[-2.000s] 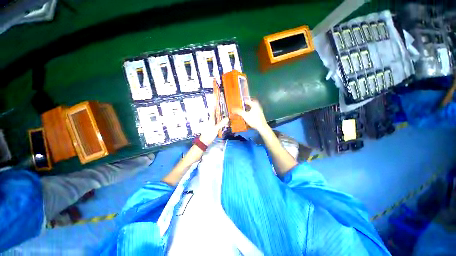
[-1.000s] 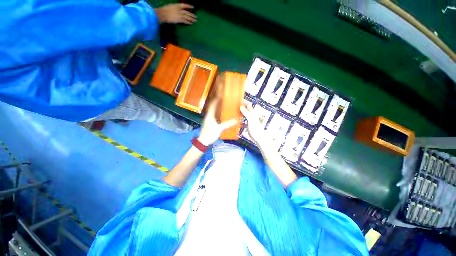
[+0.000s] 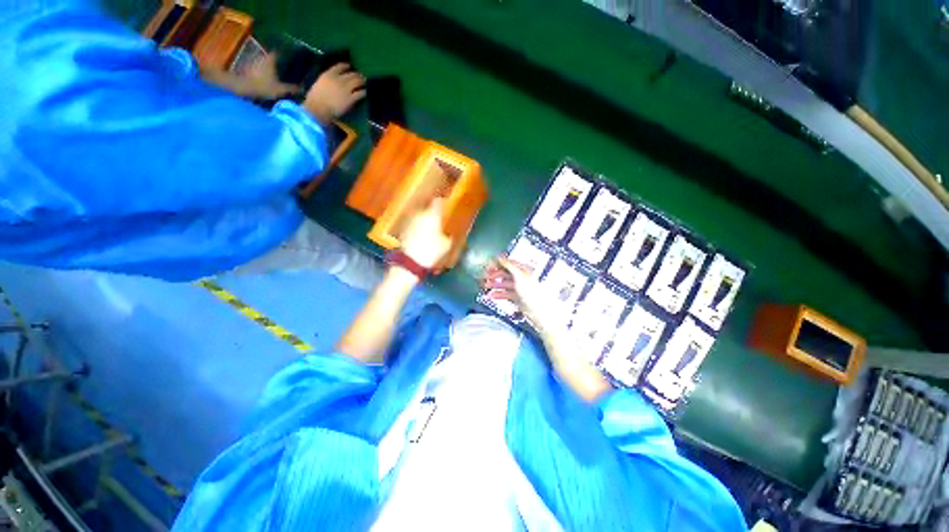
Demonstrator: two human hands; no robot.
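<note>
My left hand [image 3: 427, 237] lies over an orange fixture [image 3: 458, 166] at the right end of a group of orange fixtures, left of the blister tray. Its fingers are blurred over the fixture's opening, and I cannot tell whether they grip it. My right hand [image 3: 518, 289] is at the tray's near left corner, its fingers loosely curled, with nothing visible in it. The dark blister tray [image 3: 597, 272] holds white phone units [image 3: 643, 251] in two rows. My right hand and forearm partly cover the near row.
A person in a blue smock [image 3: 156, 156] stands close on the left, hands over dark things on the green bench [image 3: 760, 410]. Another orange fixture [image 3: 827, 345] with a dark centre lies right of the tray. A component tray [image 3: 885, 447] lies at the far right.
The orange fixture held between both my hands is now beside the fixtures on the left. My right hand has come off it. The view has shifted, showing more of the other person.
</note>
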